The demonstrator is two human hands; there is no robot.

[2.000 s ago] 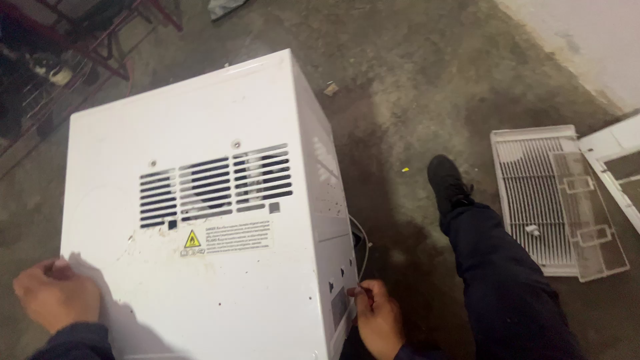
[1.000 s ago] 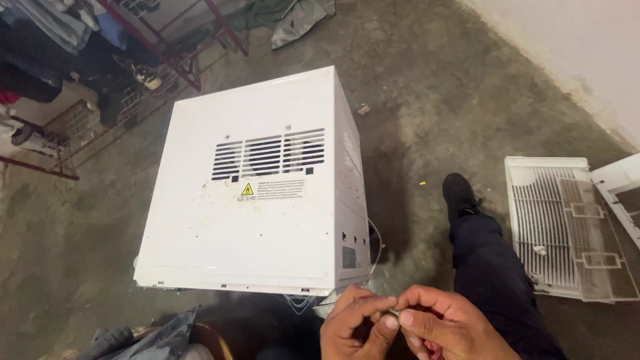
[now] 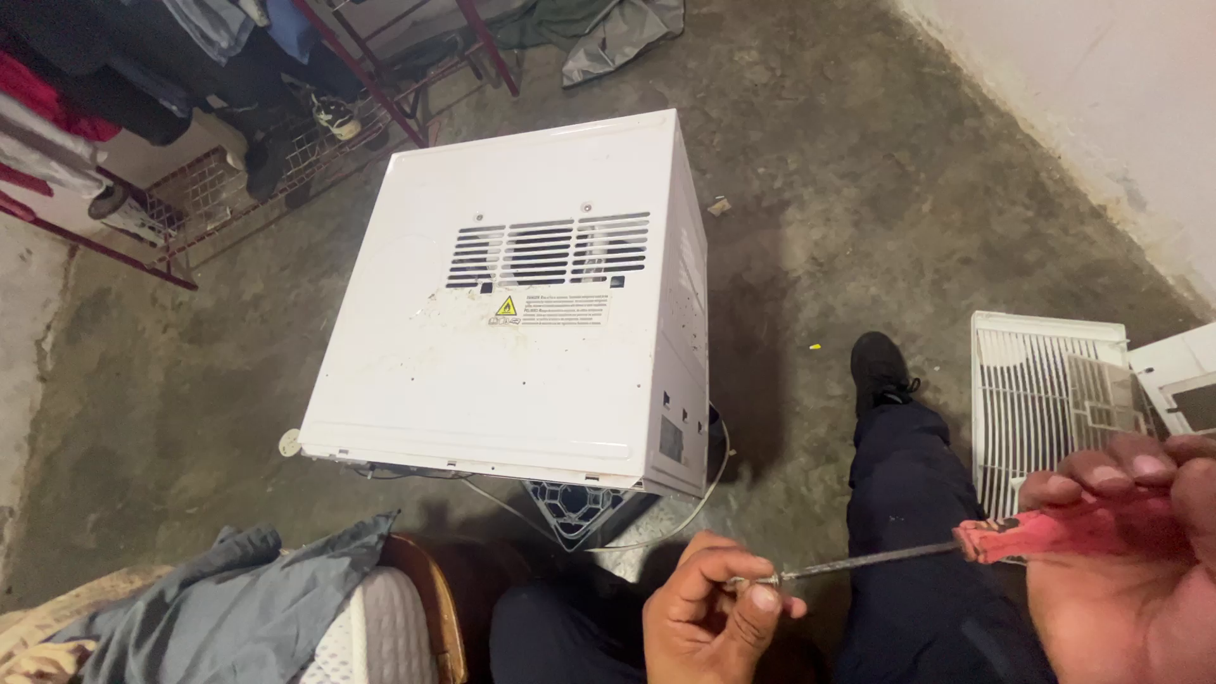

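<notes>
A screwdriver with a worn red handle (image 3: pixel 1073 530) lies in my right hand (image 3: pixel 1130 532), its metal shaft pointing left. My left hand (image 3: pixel 717 608) pinches a small metal screw (image 3: pixel 771 579) between thumb and fingers, at the tip of the shaft. Beyond the hands stands a white metal appliance housing (image 3: pixel 494 380), probably a portable air conditioner, with slotted vents and a warning label. A thin cable (image 3: pixel 727 456) loops out at its lower right. Under its near edge shows a dark plastic crate (image 3: pixel 575 508).
A white louvred grille panel (image 3: pixel 1007 408) and another white panel (image 3: pixel 1178 370) lie at the right. A metal rack (image 3: pixel 380 95) with clothes and shoes stands at the upper left. Grey cloth (image 3: pixel 237 608) lies over a padded seat at the lower left. My leg extends beside the housing.
Two seconds ago my hands were at the housing's sides, then they came together near its lower right corner. Now they are apart, and the red screwdriver has come into view.
</notes>
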